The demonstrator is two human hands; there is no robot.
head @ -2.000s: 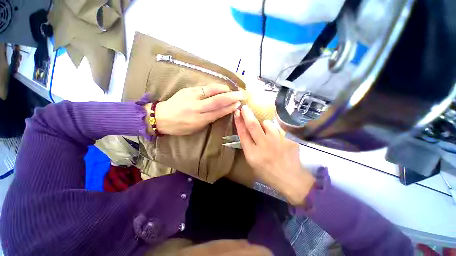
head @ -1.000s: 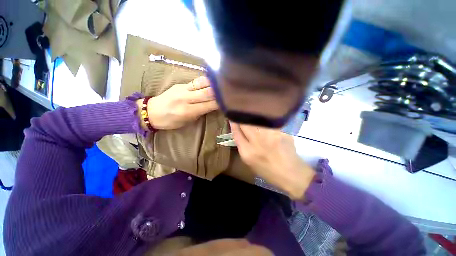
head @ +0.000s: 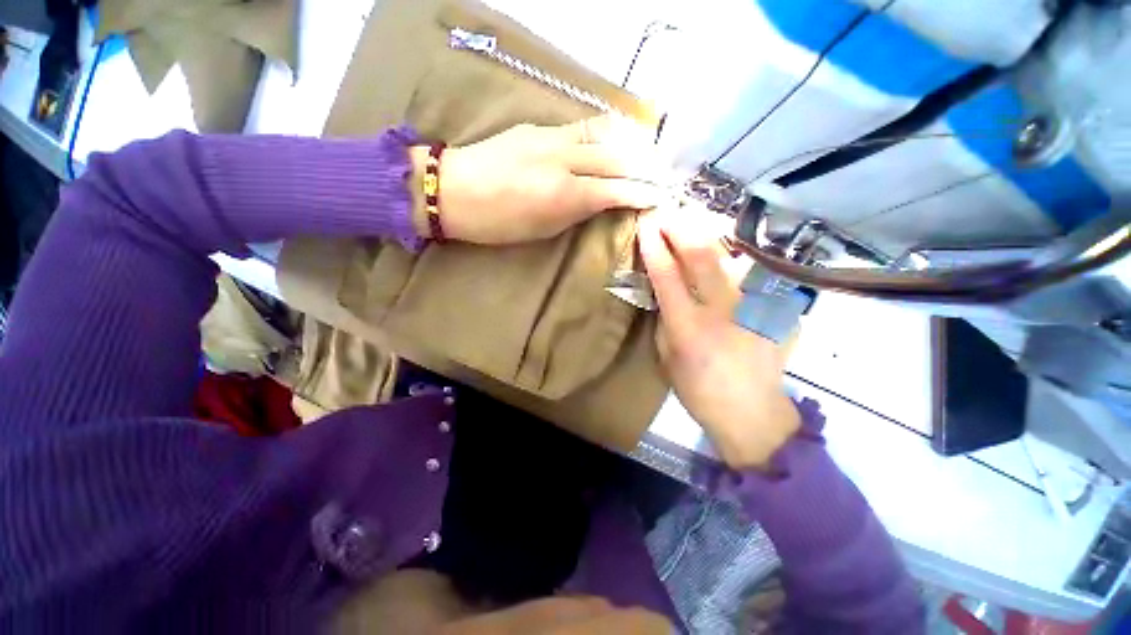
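Note:
A khaki garment panel point(head: 372, 99) lies on the table with a pleated pocket point(head: 496, 304) on top. A pale-toothed zipper point(head: 546, 75) runs along the pocket's far edge. My left hand point(head: 533, 184) lies on the pocket, its fingertips at the edge by the needle area. My right hand point(head: 709, 325) pinches the pocket edge close beside them. Thread snips point(head: 633, 290) stick out of my right hand, blades over the pocket. The presser foot point(head: 714, 186) is just beyond my fingertips; glare hides the exact needle point.
The white machine head point(head: 856, 112) with blue stripes fills the upper right. A black box point(head: 974, 385) stands on the table at right. Cut khaki pieces point(head: 211, 62) lie at the far left. Crumpled cloth point(head: 335, 366) hangs below the table edge.
The dark rounded shape that covered the needle area has left most of the view, so the presser foot shows. The view has shifted. Both hands remain at the pocket edge.

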